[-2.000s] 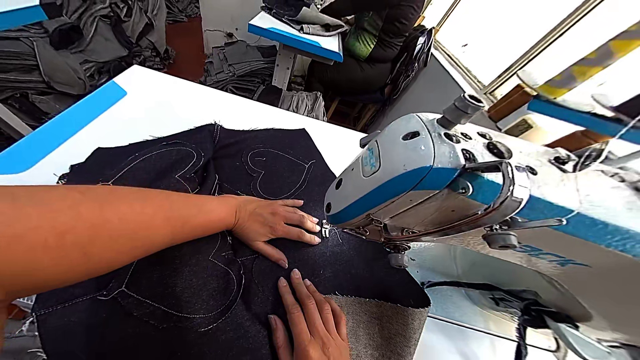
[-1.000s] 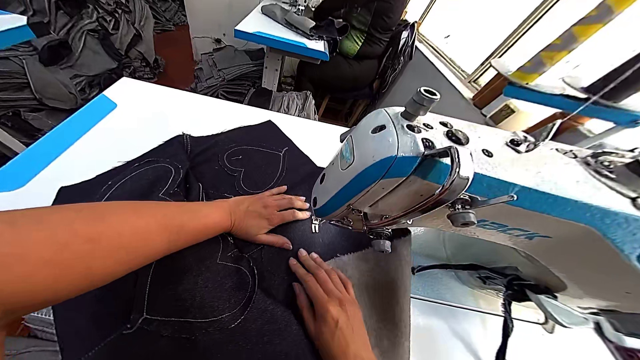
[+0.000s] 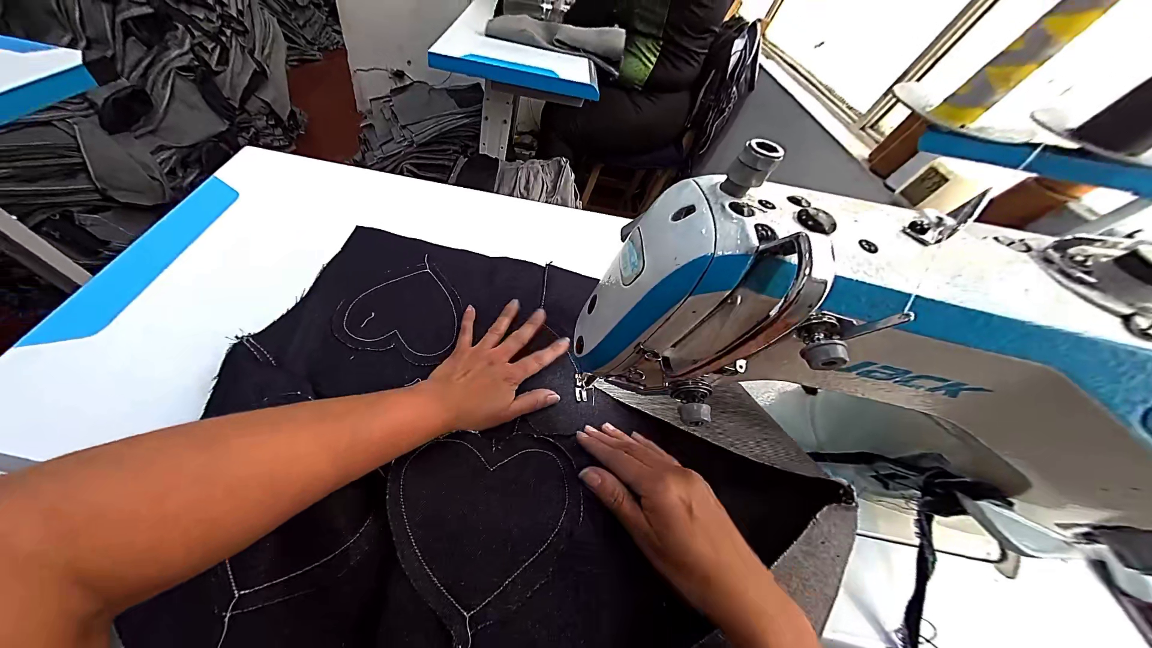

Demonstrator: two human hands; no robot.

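Note:
Dark denim fabric (image 3: 270, 378) with white-stitched heart outlines lies over the sewing table. My left hand (image 3: 490, 373) rests flat on it with fingers spread, left of the presser foot (image 3: 581, 387). My right hand (image 3: 661, 504) lies on the cloth just below the foot, its fingers near one another and pointing up and left. Neither hand grasps anything. The Jack industrial sewing machine (image 3: 765, 297) stands over the cloth's right part, its foot down at the fabric. At the right, the cloth's edge folds to show a lighter grey underside (image 3: 814, 558).
Dark cloth strips (image 3: 927, 540) hang under the machine arm. Piles of grey garments (image 3: 135, 135) lie on the floor at the upper left. Behind my table (image 3: 297, 193), a person (image 3: 666, 81) sits at another table (image 3: 513, 65).
The fabric has turned and shifted under the machine, so a large heart now lies below my hands. My left hand's fingers have spread wider. The foot stays between my hands.

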